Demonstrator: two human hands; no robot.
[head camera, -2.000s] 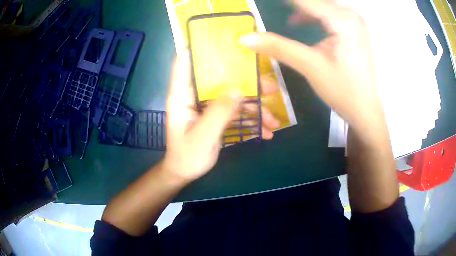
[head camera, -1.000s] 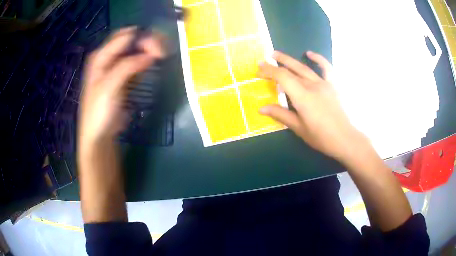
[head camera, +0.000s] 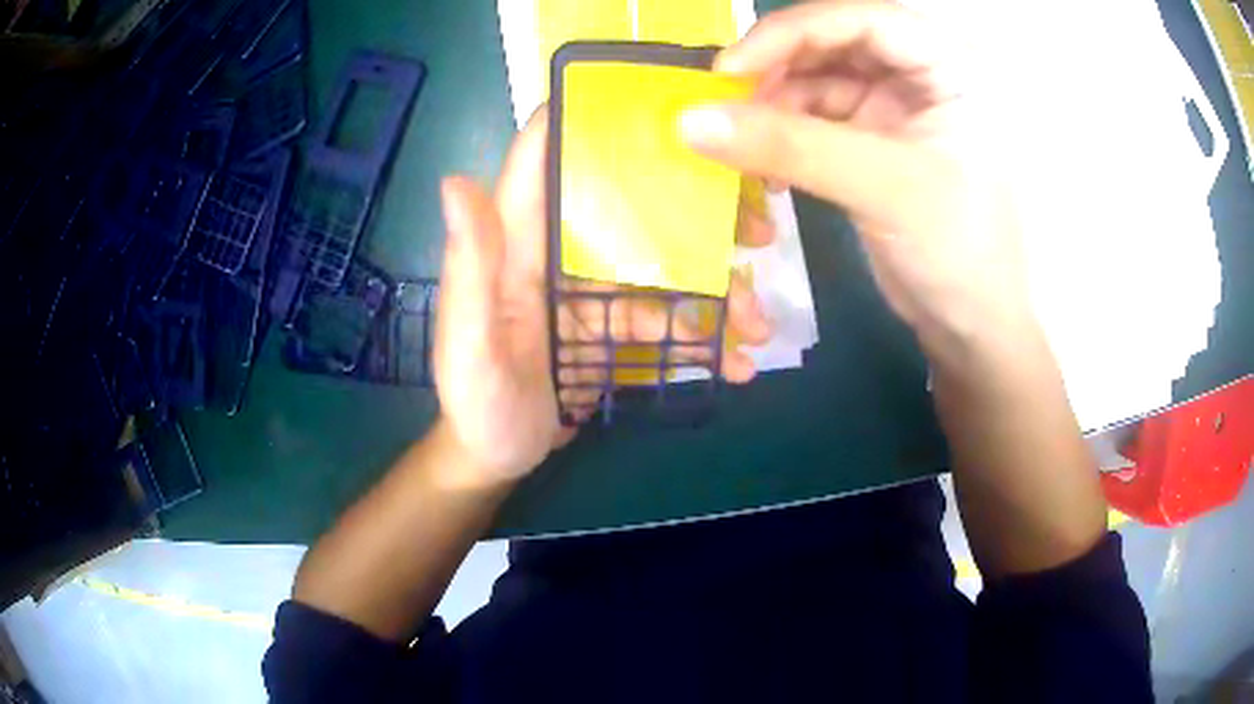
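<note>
A dark phone front housing (head camera: 637, 300) lies upright in my left hand (head camera: 502, 330), with its open keypad grid toward me and my fingers behind it. A yellow adhesive piece (head camera: 640, 179) covers the housing's upper half. My right hand (head camera: 880, 151) pinches the piece at its upper right corner, thumb on its face. The sticker sheet (head camera: 794, 296) lies on the bench behind the housing and is partly hidden by it and my hands.
A pile of dark housings (head camera: 206, 206) fills the left side. One housing (head camera: 351, 151) lies at its right edge. A large overexposed white pile (head camera: 1100, 206) is at right. Another yellow-and-white strip (head camera: 1234, 69) is at the far right edge. A red object (head camera: 1183, 461) is below the right bench edge.
My left hand has moved from the left pile to the middle and now holds a housing. My right hand has lifted off the sheet and holds a yellow piece on the housing.
</note>
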